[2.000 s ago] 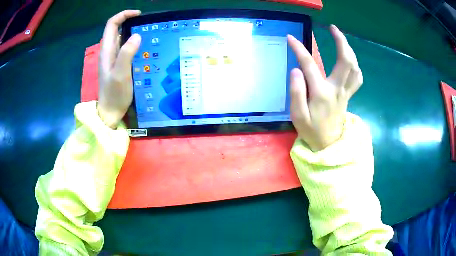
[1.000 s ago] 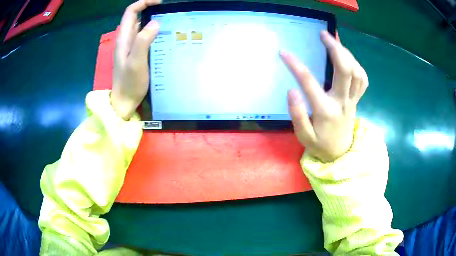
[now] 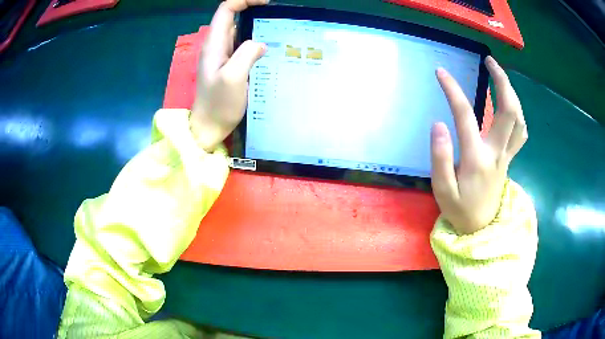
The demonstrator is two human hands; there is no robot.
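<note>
A tablet computer [image 3: 345,99] with a black bezel and lit screen lies over a red foam tray [image 3: 312,228]. A file explorer window with two folder icons fills its screen, with strong white glare. A barcode label [image 3: 243,163] is at its lower left corner. My left hand [image 3: 225,83] grips the tablet's left edge, thumb on the front, fingers over the top corner. My right hand [image 3: 477,155] is over the tablet's right side, fingers spread, index fingertip at the screen. Whether it touches the glass I cannot tell.
The tray lies on a shiny dark green surface [image 3: 79,179]. Another red tray [image 3: 494,20] with a dark slab is at the top right. More red trays [image 3: 76,8] show at the top left. Blue clothing is at both lower corners.
The file explorer window has grown to fill the screen. The tablet, tray and both hands have shifted right in view, and the tablet is now tilted clockwise. The right fingers have moved over the screen.
</note>
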